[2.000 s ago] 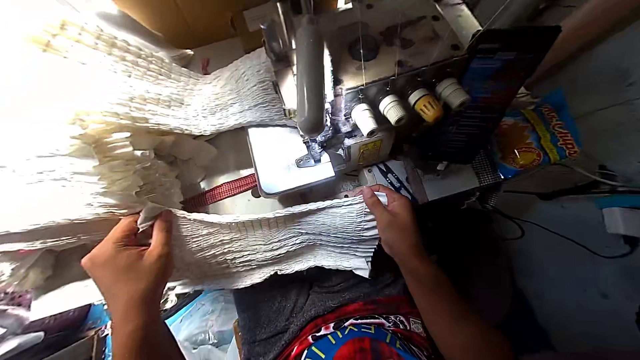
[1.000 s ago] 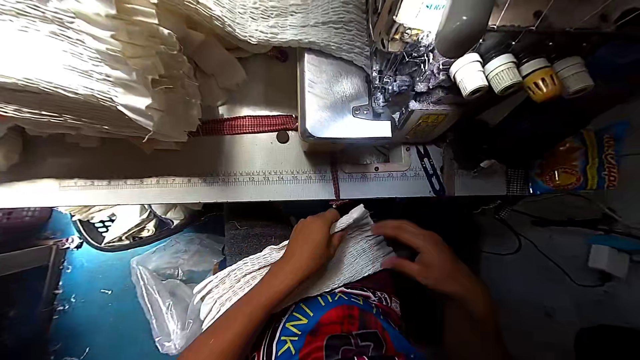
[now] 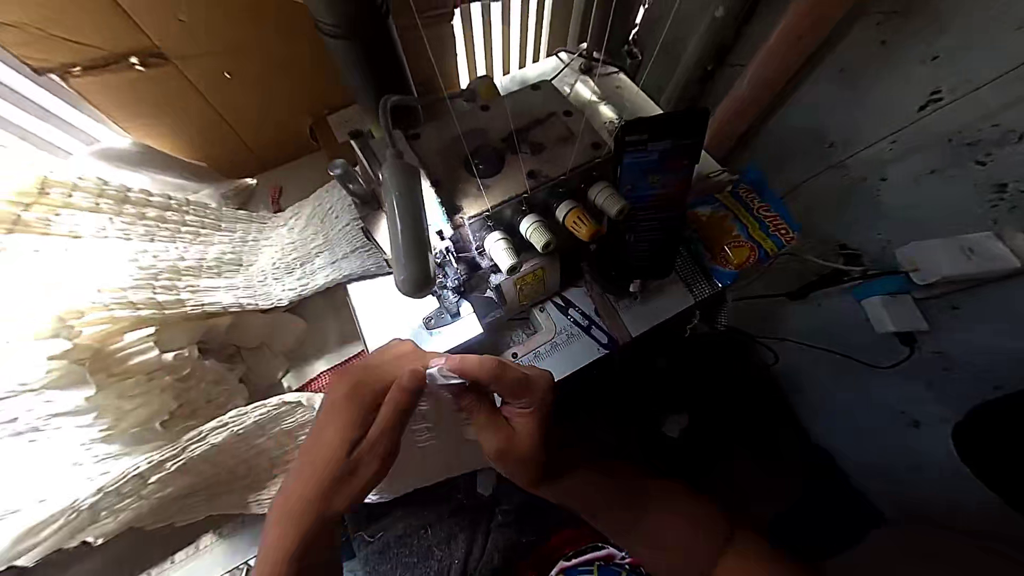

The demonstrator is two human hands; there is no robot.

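A strip of gathered off-white fabric [image 3: 200, 464] runs from the left edge to my hands, just in front of an overlock sewing machine [image 3: 512, 136]. My left hand [image 3: 368, 408] pinches the strip near its end, its wrist crossing over the cloth. Against it, my right hand [image 3: 508, 400] holds a small folded white corner of the strip between thumb and forefinger. Both hands are below the presser foot [image 3: 444, 314] and the bright metal cloth plate [image 3: 376, 316]. The fingertips of my left hand are partly hidden.
More gathered fabric [image 3: 296, 248] lies left of the machine. Thread snips [image 3: 582, 320] rest on the table by a printed ruler. A phone [image 3: 660, 192] stands right of the tension dials [image 3: 536, 232], beside a snack packet [image 3: 740, 228]. Cables and a white plug [image 3: 894, 314] are farther right.
Both hands have moved from over the lap up to the table's front edge by the machine, and now meet at the strip's end. The view has shifted strongly.
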